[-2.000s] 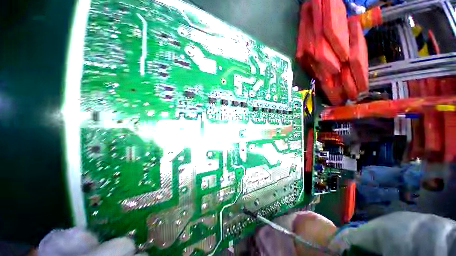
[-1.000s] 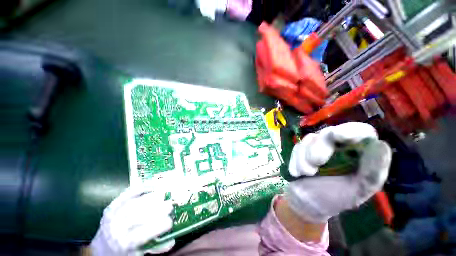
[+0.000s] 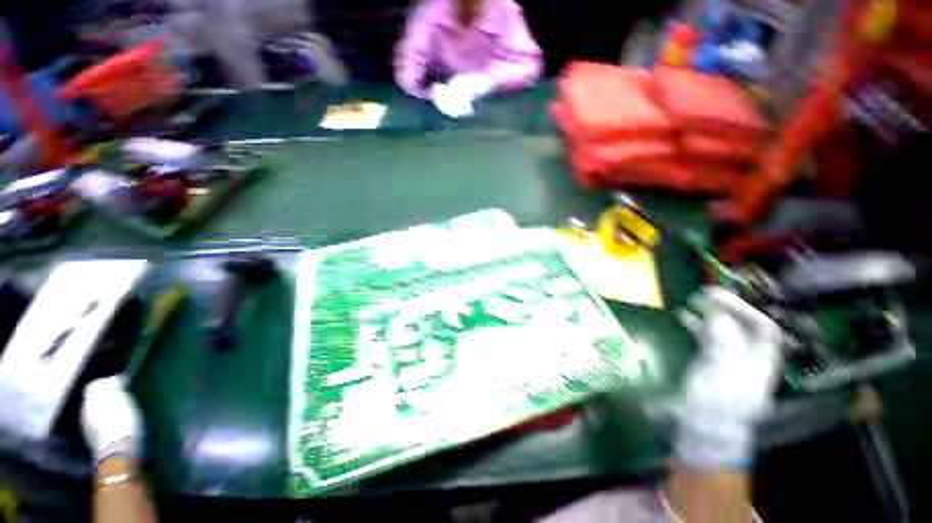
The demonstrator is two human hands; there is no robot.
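Note:
A large green circuit board (image 3: 460,347) lies on the dark green bench, solder side up, with glare on its traces. My white-gloved left hand (image 3: 110,417) is at the far left, by the near end of a blurred yellow-green tool or strip (image 3: 158,317); whether it grips this is unclear. My white-gloved right hand (image 3: 728,378) is right of the board and apart from it, beside another board with tall parts (image 3: 843,317). Its fingers are blurred, and I cannot tell if they hold anything.
A white sheet (image 3: 72,332) lies at left, with a black tool (image 3: 237,296) nearby. A yellow holder (image 3: 625,230) stands on pale paper (image 3: 636,278). Red foam pads (image 3: 659,123) are stacked behind. More boards (image 3: 169,189) lie back left. A person in pink (image 3: 470,46) sits opposite.
The view has swung round and widened. My left hand has let go of the large board and moved to the far left. My right hand, earlier curled around a green thing, is beside the right-hand board.

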